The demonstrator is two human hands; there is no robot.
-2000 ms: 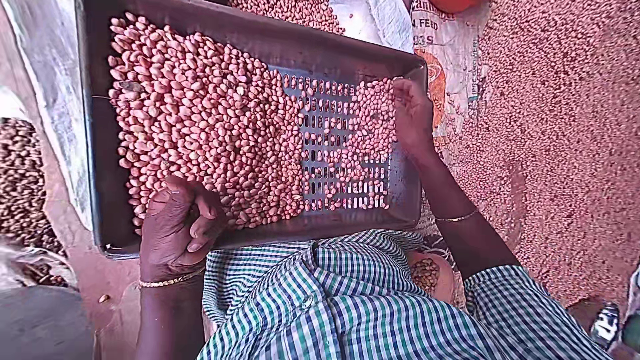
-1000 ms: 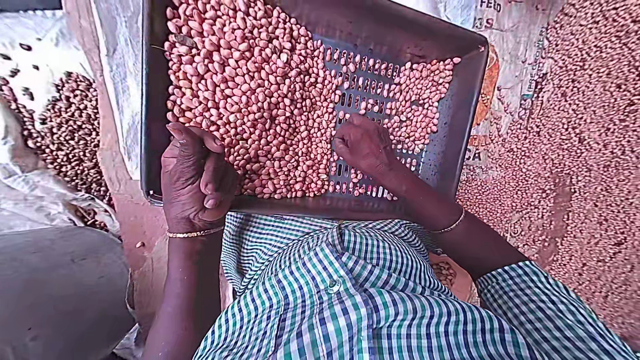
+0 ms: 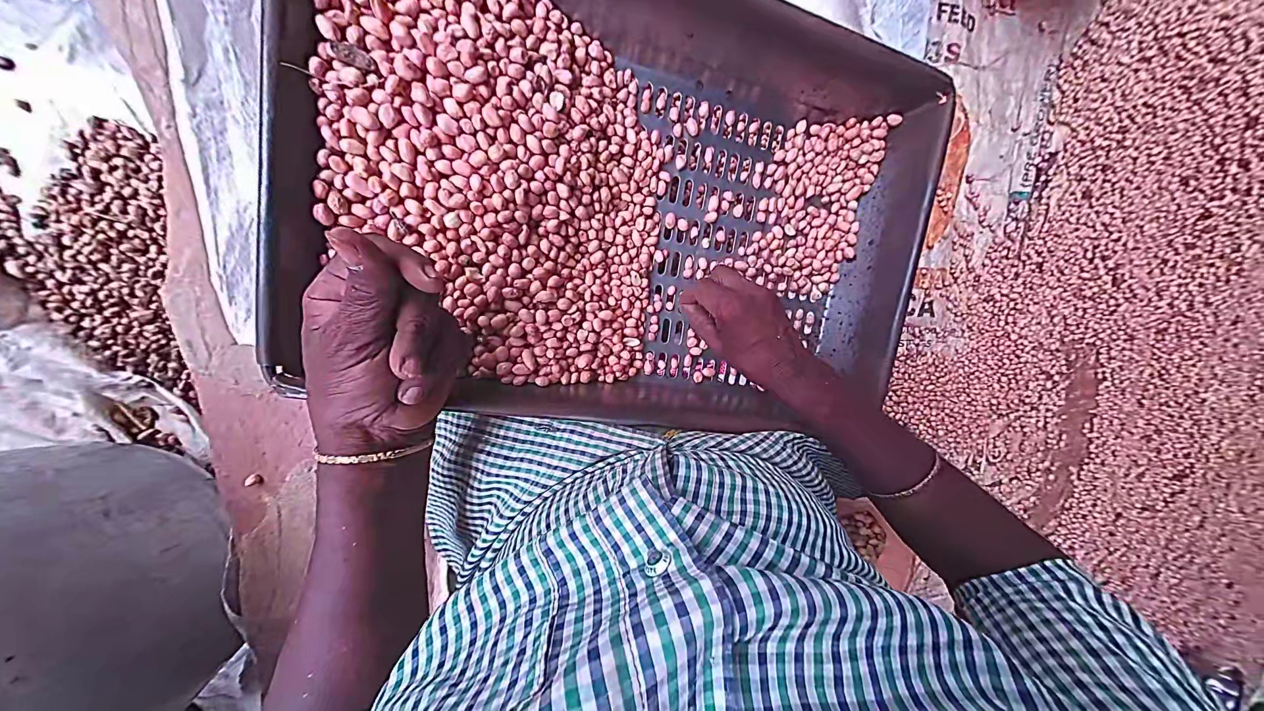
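A dark plastic tray with a slotted base lies in front of my body. Shelled peanuts fill its left part in a thick heap, and a smaller patch of peanuts lies at its right over the slots. My left hand is at the near left corner of the tray, its fingers curled beside the heap; whether it holds anything inside is hidden. My right hand reaches over the slotted base between the two groups of nuts, fingers bent down, the fingertips partly hidden.
A wide spread of peanuts covers the ground at the right, partly over a printed sack. At the left, a pile of darker nuts or pods lies by pale sheeting. A grey rounded object stands at lower left.
My right hand has moved from the right patch of peanuts toward the near middle of the slotted base. My left hand stays at the near left corner. The view has shifted.
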